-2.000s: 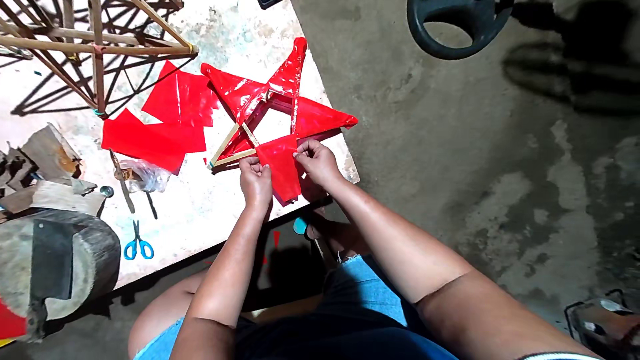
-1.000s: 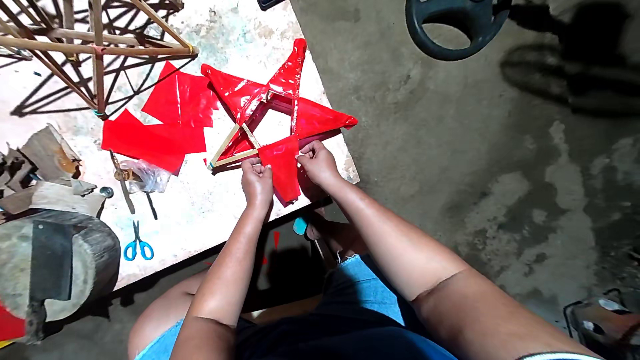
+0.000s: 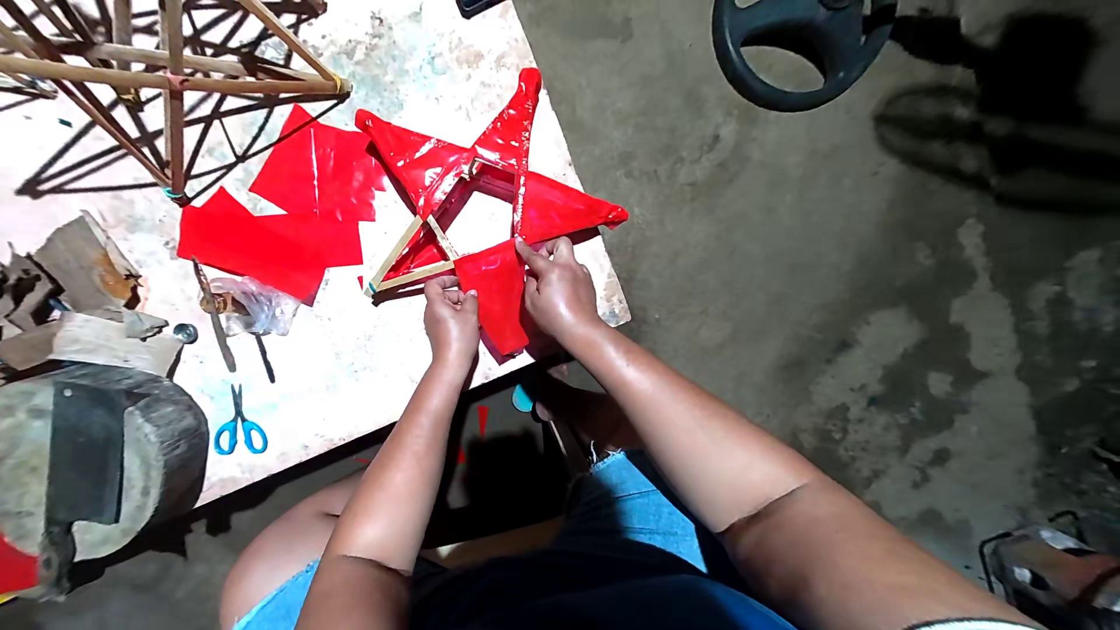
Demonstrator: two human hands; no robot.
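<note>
A star-shaped stick frame [image 3: 401, 259] lies near the table's right edge, most of its points wrapped in shiny red film [image 3: 564, 208]. Its left lower point shows bare sticks. A red piece [image 3: 494, 302] covers the point nearest me. My left hand [image 3: 452, 319] pinches the left edge of that piece between thumb and fingers. On its right edge, close to the star's inner corner, my right hand [image 3: 560, 284] presses with thumb and fingertips. Loose red sheets [image 3: 271, 241] lie left of the star. Blue-handled scissors [image 3: 239, 427] rest farther down the table.
A larger stick frame [image 3: 175, 83] stands at the upper left of the table [image 3: 350, 376]. A cleaver [image 3: 86, 455] lies on a round wooden block [image 3: 171, 437]. Near it are cardboard scraps [image 3: 105, 280], a knife [image 3: 214, 319] and a plastic bag [image 3: 262, 304]. A steering wheel [image 3: 787, 87] hangs or stands beyond the table.
</note>
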